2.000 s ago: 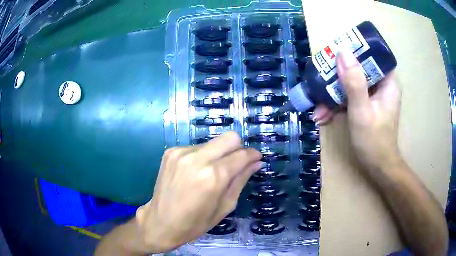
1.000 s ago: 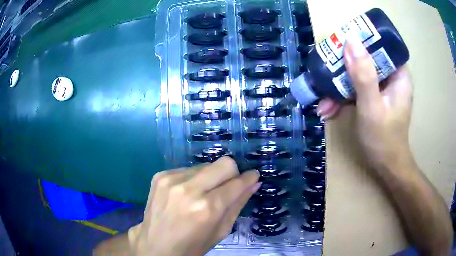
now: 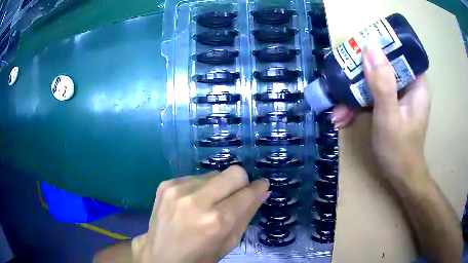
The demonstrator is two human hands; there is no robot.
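Observation:
My right hand (image 3: pixel 397 115) is bare and closed around a black adhesive bottle (image 3: pixel 410 43) with a white and red-orange label. The bottle is tilted, its pale grey-blue collar pointing down-left at the middle column of black round parts (image 3: pixel 279 118). The nozzle tip is dark and hard to tell from the parts. The parts stand on edge in columns in a clear ridged tray (image 3: pixel 175 97). My left hand (image 3: pixel 200 215) is over the tray's lower left, fingertips drawn together at a part in the middle column. Whether it pinches anything is hidden.
A tan cardboard sheet (image 3: pixel 364 205) covers the tray's right side. Two white discs lie on the green mat (image 3: pixel 118 133), one of them nearer the tray (image 3: pixel 63 88). A blue plastic object (image 3: pixel 72 203) is below the bench edge at lower left. Other clear plastic (image 3: pixel 38 20) is at upper left.
My left hand has moved down along the columns since the earliest frame. The bottle and my right hand sit slightly farther right in view. The discs appear slightly higher and farther left.

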